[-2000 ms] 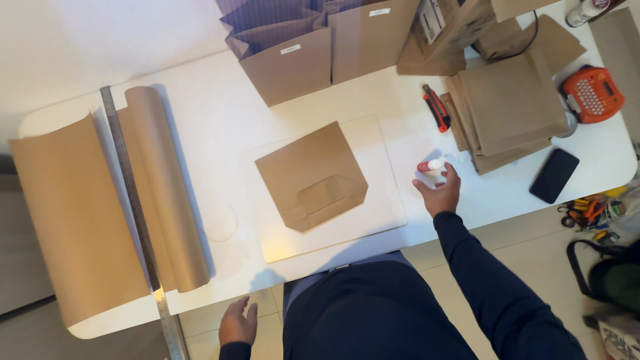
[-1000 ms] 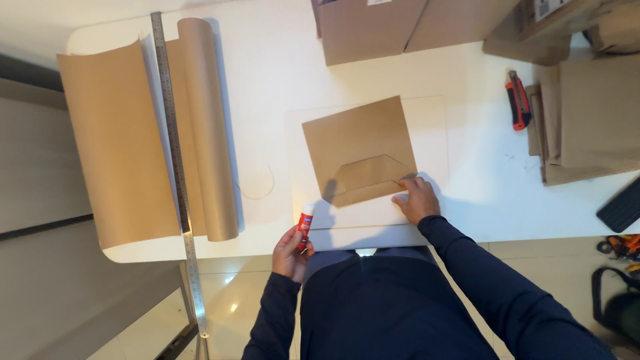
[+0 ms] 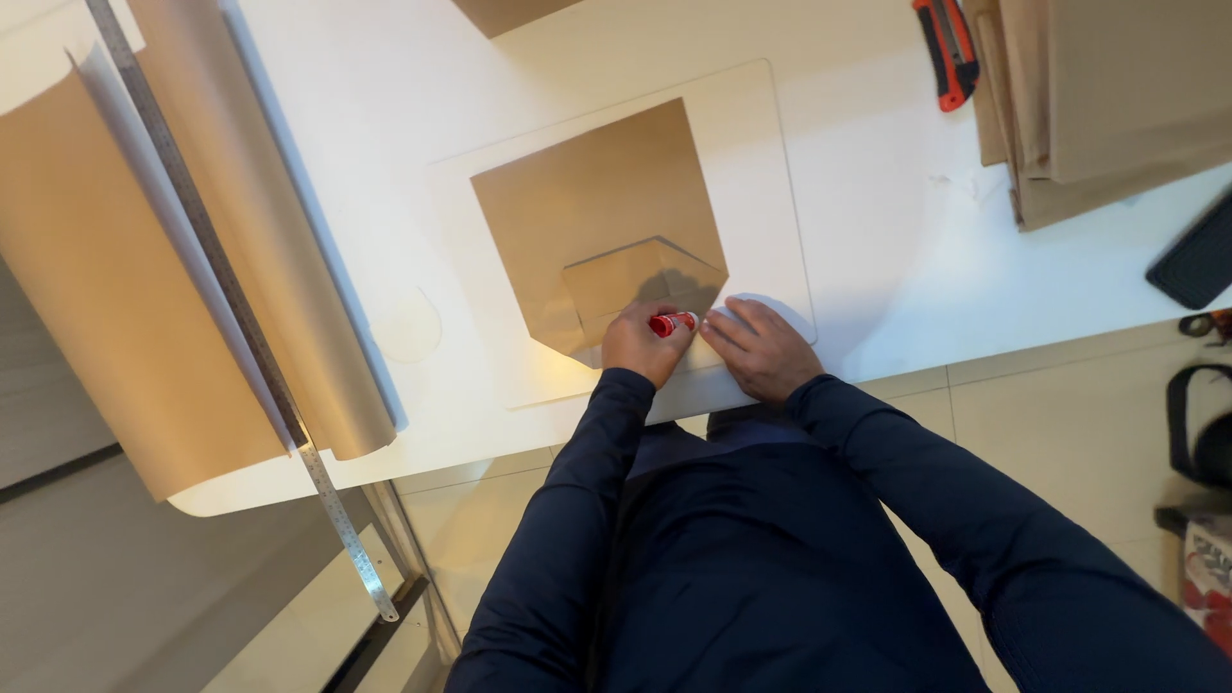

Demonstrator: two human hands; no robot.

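A folded brown kraft paper bag (image 3: pixel 602 197) lies on a thin white board (image 3: pixel 760 183), its folded end toward my body. My left hand (image 3: pixel 640 342) is over that end, closed around a red glue stick (image 3: pixel 671 324) held nearly flat. Part of the stick and the folds beneath are hidden by the hand. At the bag's right corner, my right hand (image 3: pixel 760 346) rests with its fingertips close to the end of the glue stick. Whether those fingertips pinch anything cannot be made out.
On the left, brown kraft paper (image 3: pixel 125 279) and its roll (image 3: pixel 279 241) lie by a long steel ruler (image 3: pixel 217 241) that overhangs the table edge. At the right are a red and black utility knife (image 3: pixel 947 53), stacked brown paper bags (image 3: pixel 1136 87) and a black phone (image 3: pixel 1193 252).
The glue stick was in my right hand two seconds ago and in my left one second ago. My left hand has since moved from the table's front edge onto the bag.
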